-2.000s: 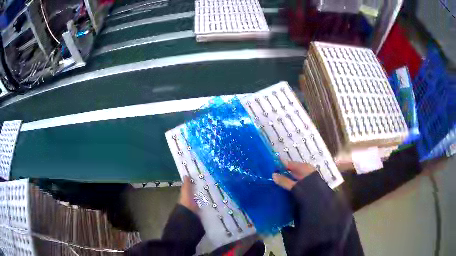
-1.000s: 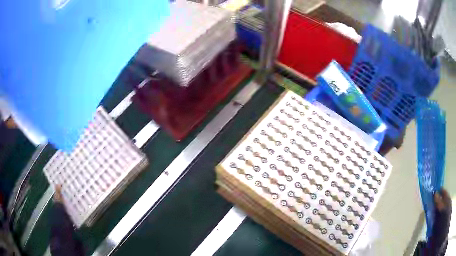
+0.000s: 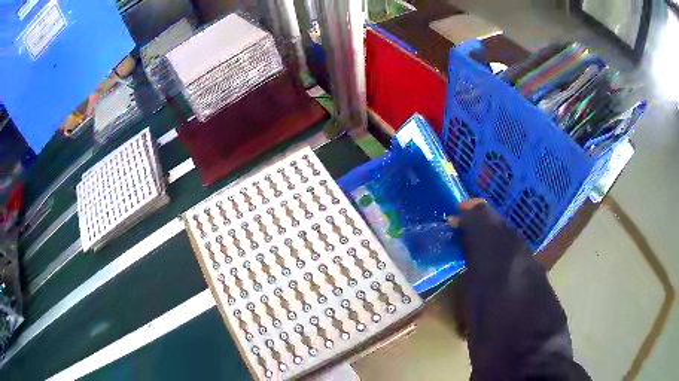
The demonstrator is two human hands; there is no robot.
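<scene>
My right hand (image 3: 469,211), at the end of a dark sleeve, grips the right edge of a shiny blue film sheet (image 3: 421,205). The sheet lies over the shallow blue bin (image 3: 435,278) and on packs with green stickers. My left hand is out of the picture. A stack of foam trays (image 3: 298,260) stands left of the bin. Its top tray is white with rows of dumbbell-shaped parts.
A blue perforated basket (image 3: 514,152) full of packs stands right of the bin, a red panel (image 3: 406,82) behind. Farther left are a smaller tray stack (image 3: 123,186) and a white stack (image 3: 227,63) on a dark red base. Another person's hand (image 3: 74,123) shows upper left.
The view has turned right. The blue sheet has moved from in front of me, then the far right, to over the bin. My left hand has left the picture.
</scene>
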